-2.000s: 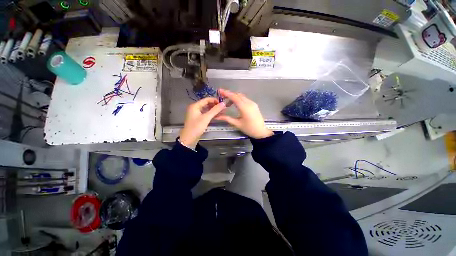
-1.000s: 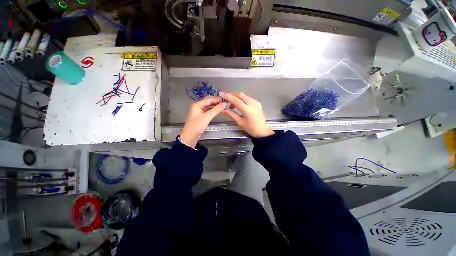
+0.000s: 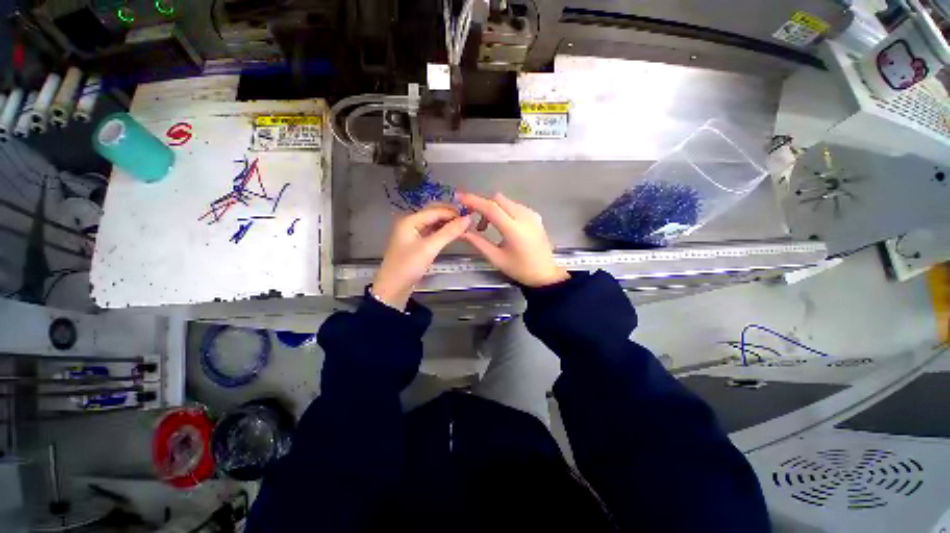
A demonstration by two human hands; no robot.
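My left hand (image 3: 419, 246) and my right hand (image 3: 513, 238) meet at the fingertips over the front of the grey metal tray (image 3: 542, 198). A small dark-blue wire piece (image 3: 465, 210) shows between the fingertips; how many pieces are held is too small to tell. A loose pile of short blue wire pieces (image 3: 420, 194) lies on the tray just behind my left hand. A clear plastic bag (image 3: 651, 211), partly filled with blue pieces, lies open on the tray to the right.
The machine head (image 3: 401, 146) with pale looped tubes is above the pile. A pale ruler strip (image 3: 688, 259) runs along the tray's front edge. The white cover (image 3: 208, 260) at left holds red and blue wires (image 3: 246, 192) and a teal cylinder (image 3: 134, 148). Wire coils (image 3: 183, 446) sit low left.
The machine head rose away from the pile and is now down over it again. My hands stay almost in place, with small finger movements.
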